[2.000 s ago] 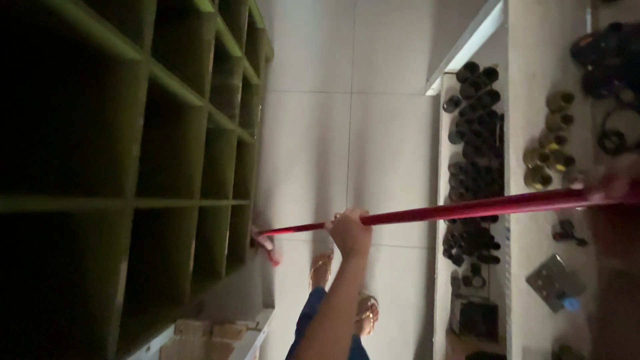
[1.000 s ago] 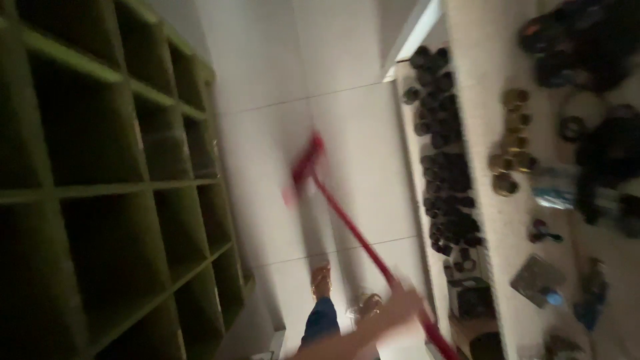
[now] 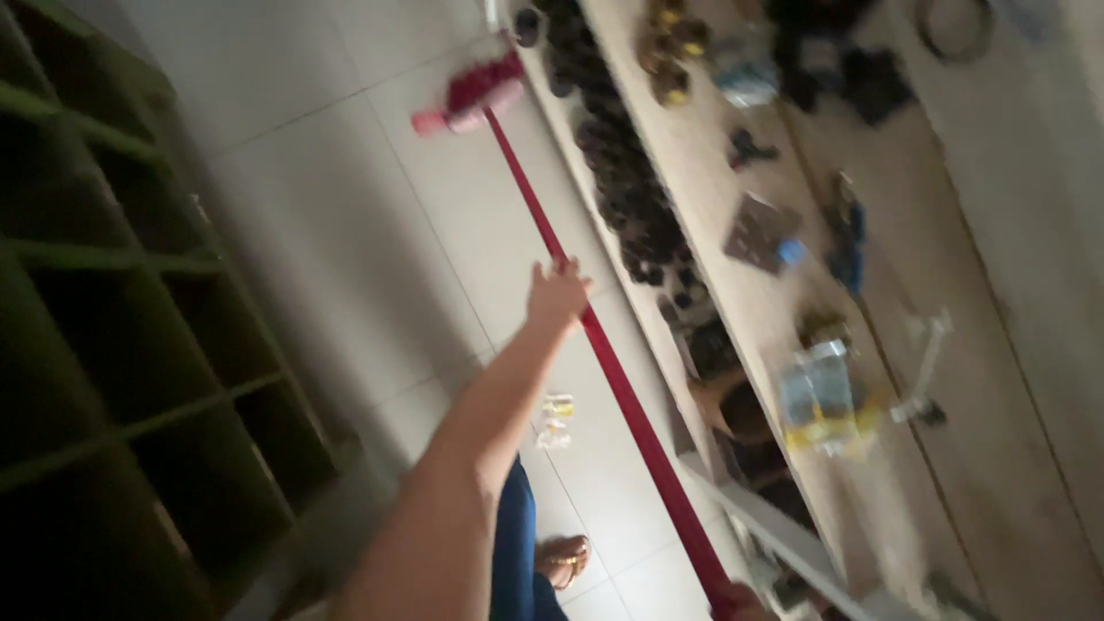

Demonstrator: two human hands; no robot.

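Note:
A long red pole (image 3: 625, 392) slants from the bottom right up to a red and pink broom head (image 3: 483, 90) on the tiled floor beside the shelf base. Around the middle of the pole is my left hand (image 3: 559, 293), its fingers partly spread but in contact with it. My right hand (image 3: 740, 602) grips the upper end of the pole at the bottom edge of the view, mostly cut off. The broom head is blurred, so its bristles do not show clearly.
Green cubbyhole shelving (image 3: 129, 267) stands at the left. On the right, a wooden workbench (image 3: 914, 345) holds plastic bags and small parts, above a lower shelf of dark cylindrical pieces (image 3: 625, 181). A small clear and yellow packet (image 3: 556, 421) lies on the floor near my sandalled foot (image 3: 562, 561).
The broom head has moved from mid-floor to beside the right-hand shelf. The view has turned, and the floor packet is now visible.

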